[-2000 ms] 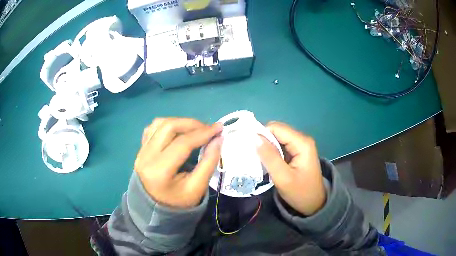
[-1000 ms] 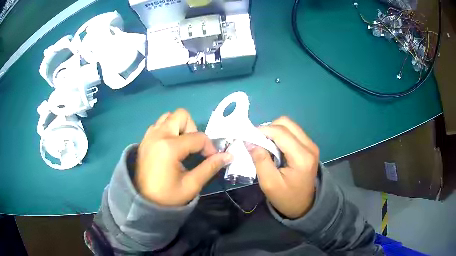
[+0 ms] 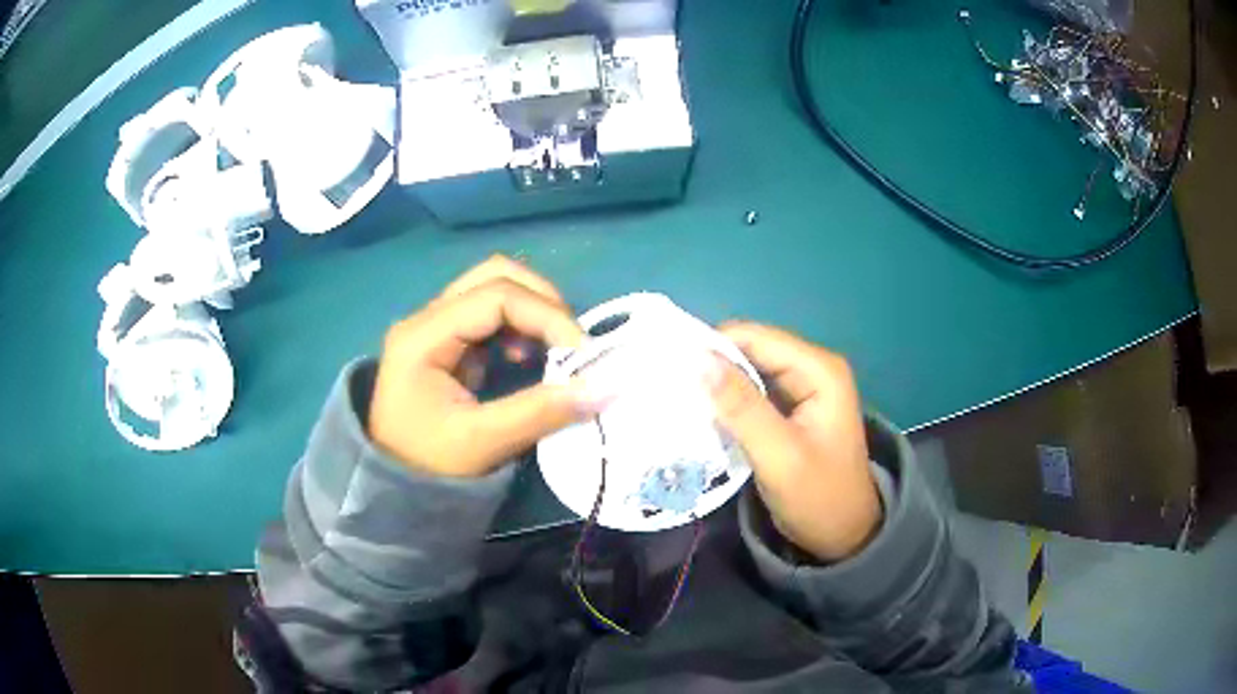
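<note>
A white plastic housing (image 3: 658, 366) with an oval hole at its upper left is held over the bench's near edge. A silver-grey motor (image 3: 674, 484) shows in its lower part. Thin dark, red and yellow motor lead wires (image 3: 601, 622) hang in a loop below it. My left hand (image 3: 468, 373) pinches the housing's left side between thumb and fingers, near the upper end of a wire. My right hand (image 3: 803, 437) grips its right side, thumb on top. What lies under my fingertips is hidden.
The screw feeder (image 3: 543, 210) stands at the back centre. White plastic housings (image 3: 170, 386) are clustered at left. A black power cord (image 3: 936, 217) loops at right around the motor pile (image 3: 1085, 102). A tiny metal piece (image 3: 750, 217) lies on the green mat. A cardboard box (image 3: 1085, 434) is at right.
The housing was tilted up a second ago and now shows its round face and the motor again, as in the earliest frame. My left hand has moved slightly up and left.
</note>
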